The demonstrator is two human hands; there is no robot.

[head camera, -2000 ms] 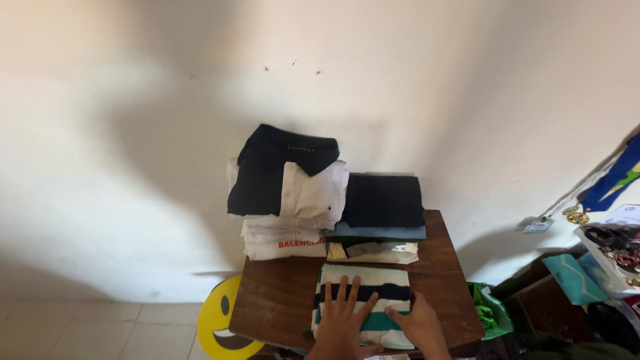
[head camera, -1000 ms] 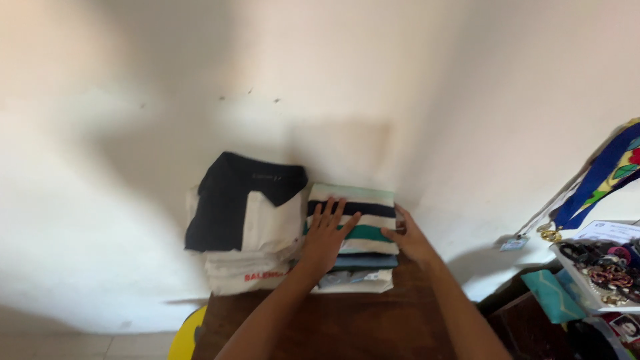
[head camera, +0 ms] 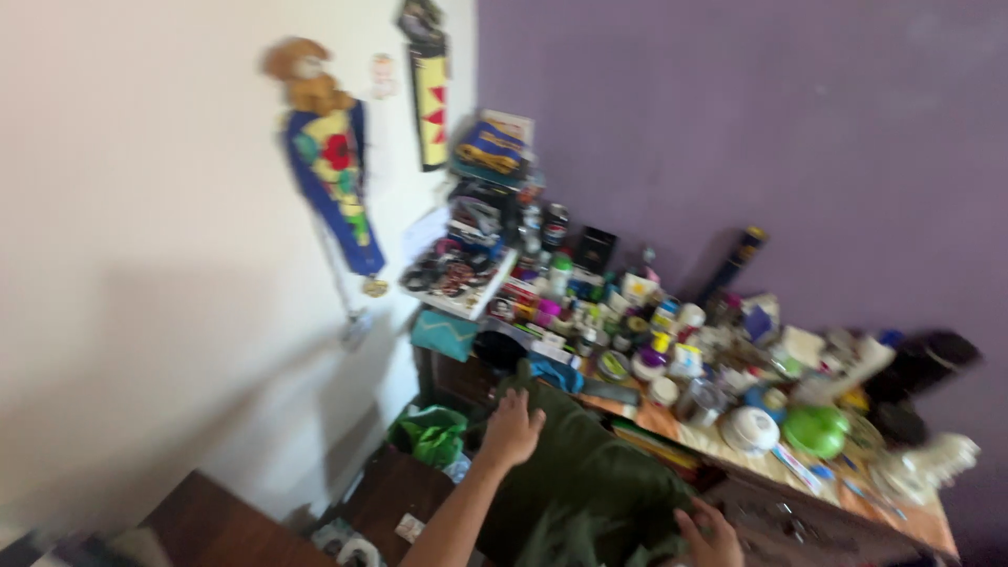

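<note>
A dark olive-green cloth garment (head camera: pixel 583 465) hangs spread between my hands, in front of a dark wooden dresser (head camera: pixel 756 512). At the garment's upper left, my left hand (head camera: pixel 513 429) grips its edge. My right hand (head camera: pixel 709 531) holds it at the lower right, near the bottom of the view. The lower part of the garment is blurred and runs out of the frame.
Many bottles, jars and a white tray (head camera: pixel 461 303) of accessories crowd the dresser top behind the garment. A green plastic bag (head camera: pixel 433 437) lies low at the left. A brown wooden tabletop (head camera: pixel 228 528) juts in at lower left.
The view has swung far right, from the folded clothes to the dresser. My hands were on a folded striped garment, which was moved up onto a pile; now they hold the olive-green one.
</note>
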